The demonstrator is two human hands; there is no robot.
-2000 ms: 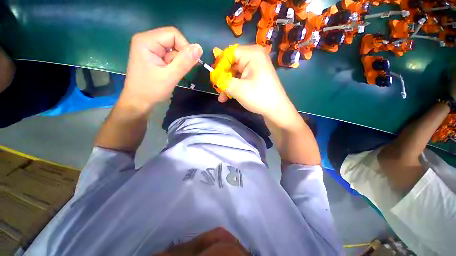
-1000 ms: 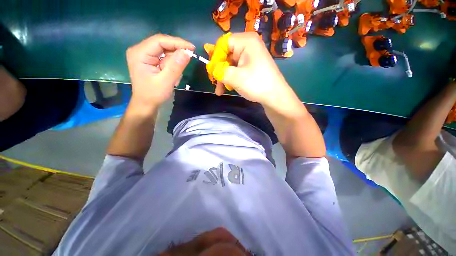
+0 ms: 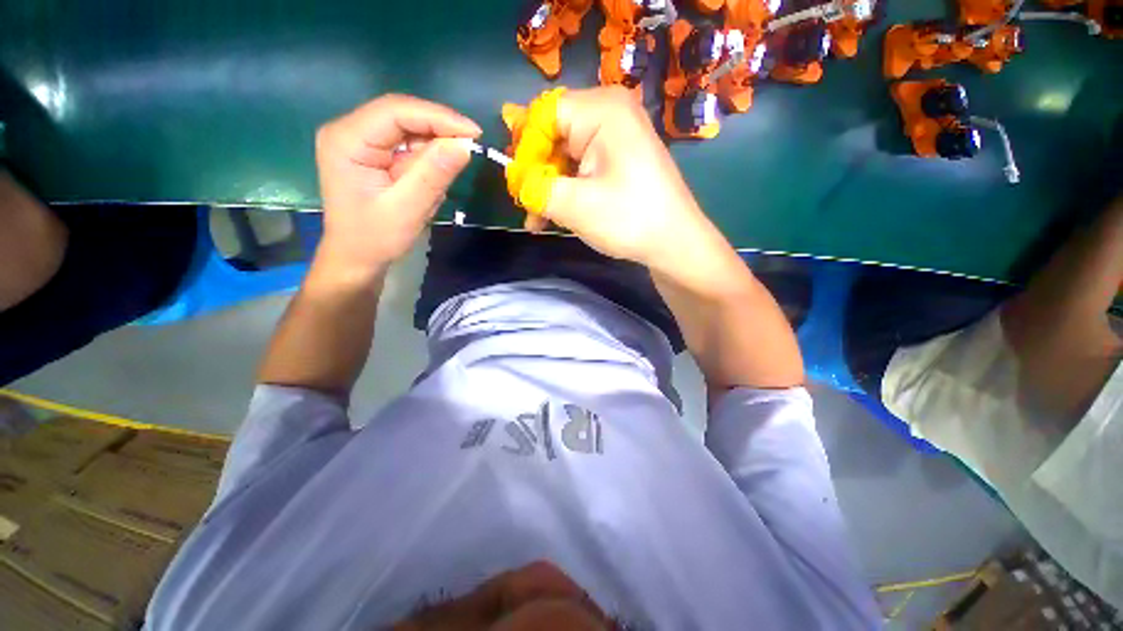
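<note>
My right hand (image 3: 603, 166), with yellow finger cots on thumb and fingers, is closed on an orange unit (image 3: 511, 115), mostly hidden by the fingers. A thin white tail (image 3: 495, 155) sticks out of the unit toward the left. My left hand (image 3: 392, 179) pinches the end of this tail between thumb and forefinger. What the left fingertips cover cannot be made out. Both hands are just above the table's near edge, a short gap apart.
On the dark-green table (image 3: 222, 86), a pile of orange-and-black units (image 3: 739, 56) lies at the far right. One unit (image 3: 936, 120) lies nearer. A tiny white bit (image 3: 459, 218) is at the near edge. People sit on both sides; a bare arm (image 3: 1071, 284) is at right.
The view has shifted, so the pile appears higher and further left than at first. Both hands keep their grips and stay close together. The left fingertips have moved slightly on the tail.
</note>
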